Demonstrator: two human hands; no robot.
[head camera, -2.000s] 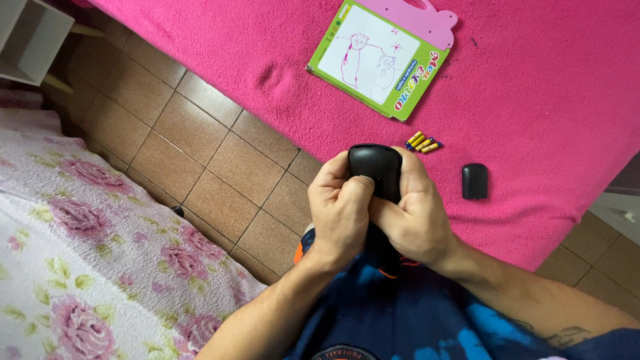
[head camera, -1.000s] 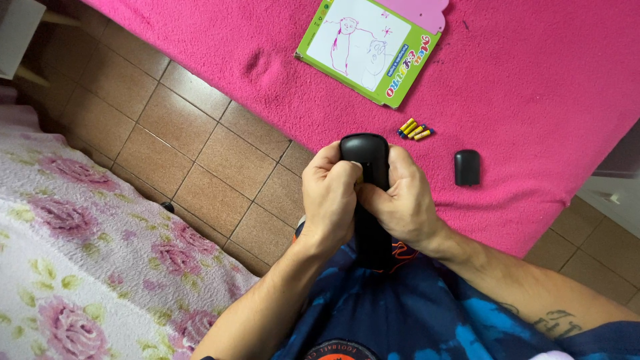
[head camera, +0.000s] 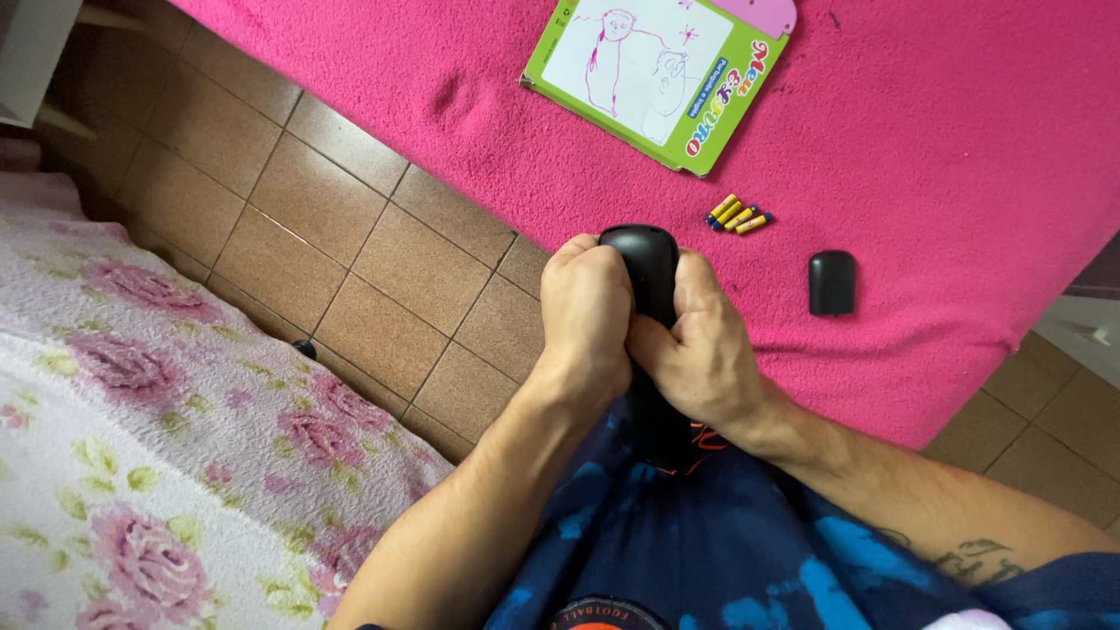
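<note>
A long black plastic device (head camera: 643, 254) with a rounded end is held upright against the blue shirt, between both hands. My left hand (head camera: 584, 319) grips its left side with curled fingers. On its right side my right hand (head camera: 700, 346) is closed, the thumb lying across the device. Several small yellow and dark blue batteries (head camera: 739, 215) lie together on the pink blanket, beyond my right hand. Farther right rests a small black plastic cover (head camera: 831, 283). The hands hide the middle of the device, so its kind cannot be told.
A green-framed drawing board (head camera: 647, 66) with marker drawings lies on the pink blanket (head camera: 945, 157) at the top. At the lower left spreads a floral blanket (head camera: 157, 490), with brown floor tiles (head camera: 394, 306) between the two. White furniture (head camera: 31, 57) stands at the upper left.
My left thumb, seen on the device's front earlier, is now tucked out of sight behind the curled fingers. Both hands still hold the device. The batteries and cover have not moved on the blanket.
</note>
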